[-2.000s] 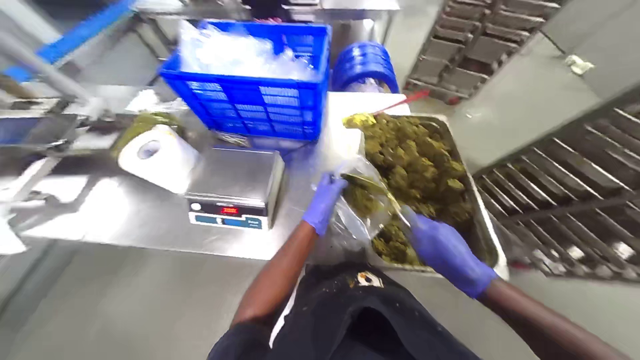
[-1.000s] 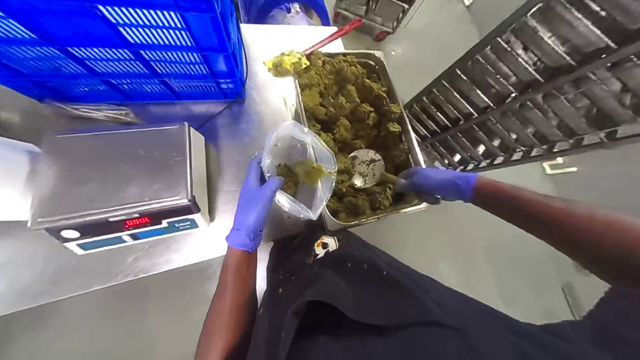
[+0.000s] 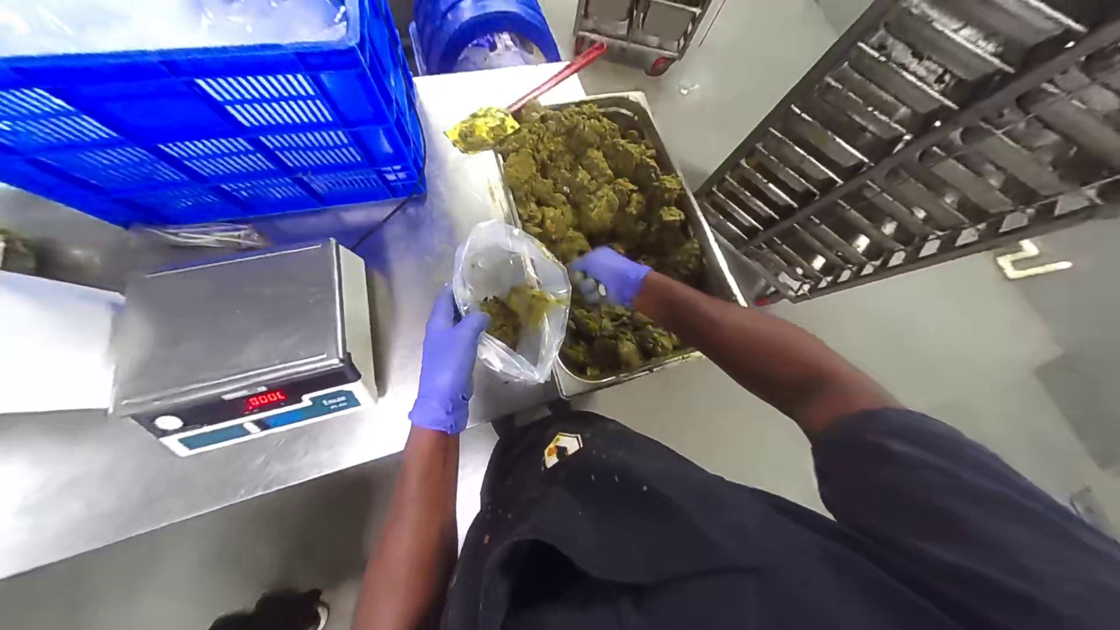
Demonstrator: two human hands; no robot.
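Observation:
My left hand (image 3: 448, 359), in a purple glove, grips the rim of a clear plastic bag (image 3: 549, 273) whose mouth faces up. Some green-brown leafy food (image 3: 516, 311) lies inside it. Just right of the bag, my gloved right hand (image 3: 612, 276) is closed over a metal utensil's handle; the utensil's working end is hidden. Beneath that hand is a deep metal tray (image 3: 719, 262) heaped with the same dark green food (image 3: 595, 184). A red-handled utensil (image 3: 560, 77) rests at the tray's far left corner, its end covered in yellow-green food.
A digital bench scale (image 3: 232, 324) with a lit display stands left on the steel table (image 3: 420, 306). Behind it is a blue plastic crate (image 3: 262, 114) holding clear plastic. A blue round container (image 3: 490, 31) stands beyond the table. Metal racks (image 3: 875, 149) stand at right.
My right hand has moved from the tray's right edge to beside the bag. The round scoop head seen over the food a second ago is now hidden. The bag stays in my left hand.

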